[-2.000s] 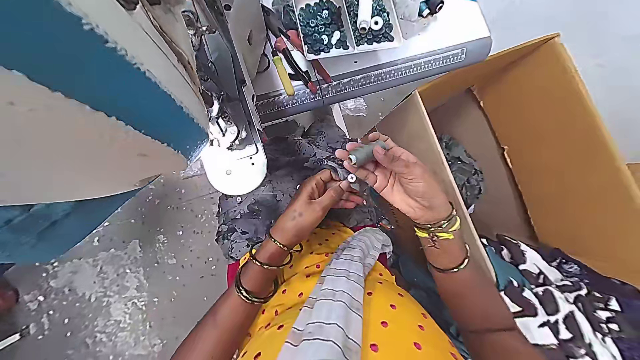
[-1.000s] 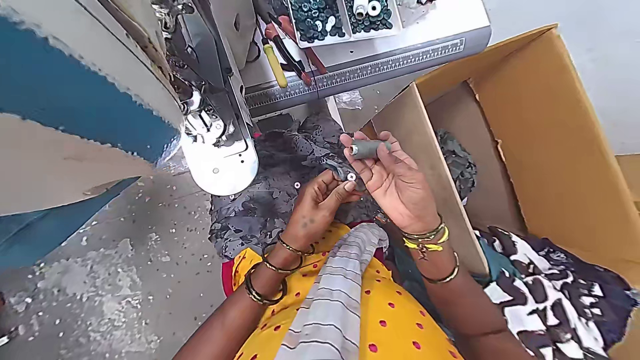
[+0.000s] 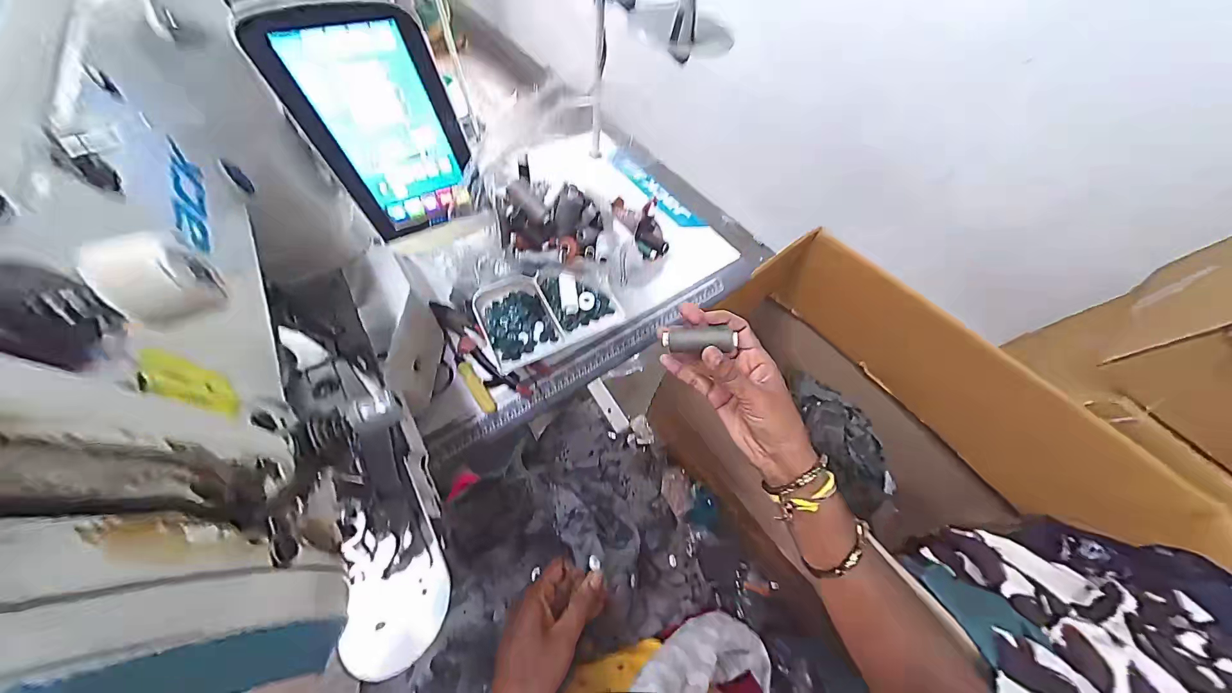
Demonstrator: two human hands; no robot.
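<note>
Between the thumb and fingers of my right hand (image 3: 746, 395) is a small spool of grey-green thread (image 3: 700, 340), raised beside the cardboard box's near wall. My left hand (image 3: 553, 616) is low in the view, its thumb and fingertips closed on dark patterned fabric (image 3: 597, 520) near a small white button (image 3: 594, 563). The dark fabric spreads over my lap, with several small pale buttons on it. Left of the fabric is the white rounded arm end (image 3: 395, 616) of a sewing machine.
A cardboard box (image 3: 924, 356) with garments stands at right. On the machine table (image 3: 712, 252) are a divided button tray (image 3: 515, 327), thread spools (image 3: 568, 217) in plastic and a yellow-handled tool (image 3: 476, 387). A lit screen (image 3: 371, 106) stands behind, beside the machine head (image 3: 192, 154).
The view has swung up and shows more of the table. My right hand has moved up and away from my left hand, taking the spool with it.
</note>
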